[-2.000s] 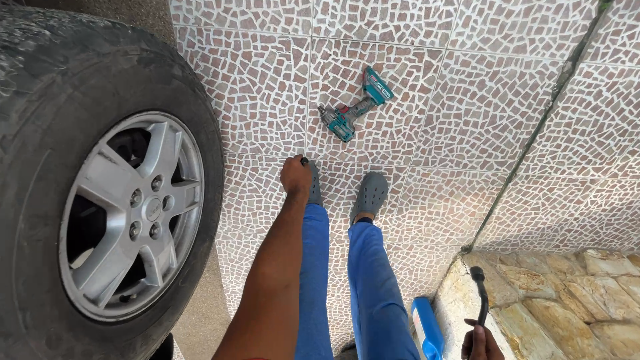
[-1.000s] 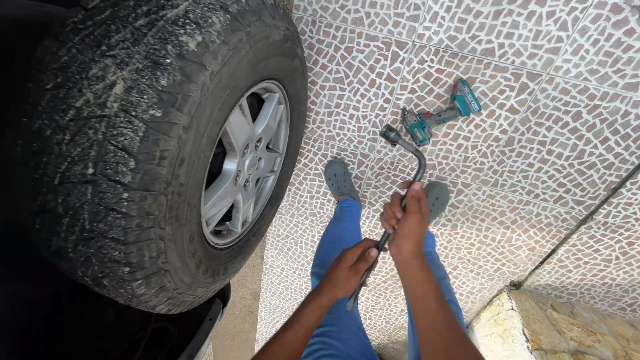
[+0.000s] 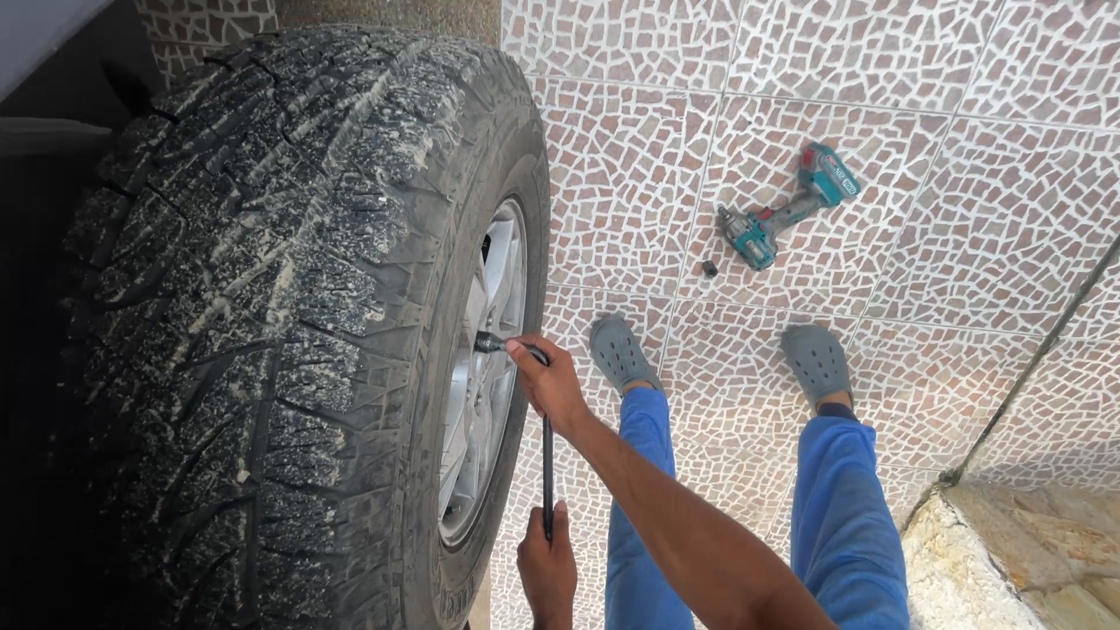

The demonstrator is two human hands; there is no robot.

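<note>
An L-shaped lug wrench [image 3: 548, 455] stands with its socket end at a lug nut near the middle of the silver alloy wheel [image 3: 503, 289]. My right hand [image 3: 551, 385] is closed around the wrench by its bend, close to the socket. Lower down, my left hand [image 3: 548, 560] grips the far end of the handle. A large tire [image 3: 289, 306] with pale dried dirt on its tread surrounds the wheel. Beyond my feet, a teal cordless impact wrench [image 3: 770, 223] lies on the tiled floor, and a small black socket [image 3: 710, 269] rests near its nose.
My feet, in grey clogs [image 3: 623, 354], stand on the mosaic-patterned tile floor [image 3: 612, 175] to the right of the wheel. A stone-faced ledge [image 3: 1006, 542] rises at the lower right. Dark vehicle bodywork [image 3: 52, 157] fills the left edge.
My hands have brought the lug wrench leftward from over my legs to the wheel. The view has shifted, with the tire's tread now more in sight.
</note>
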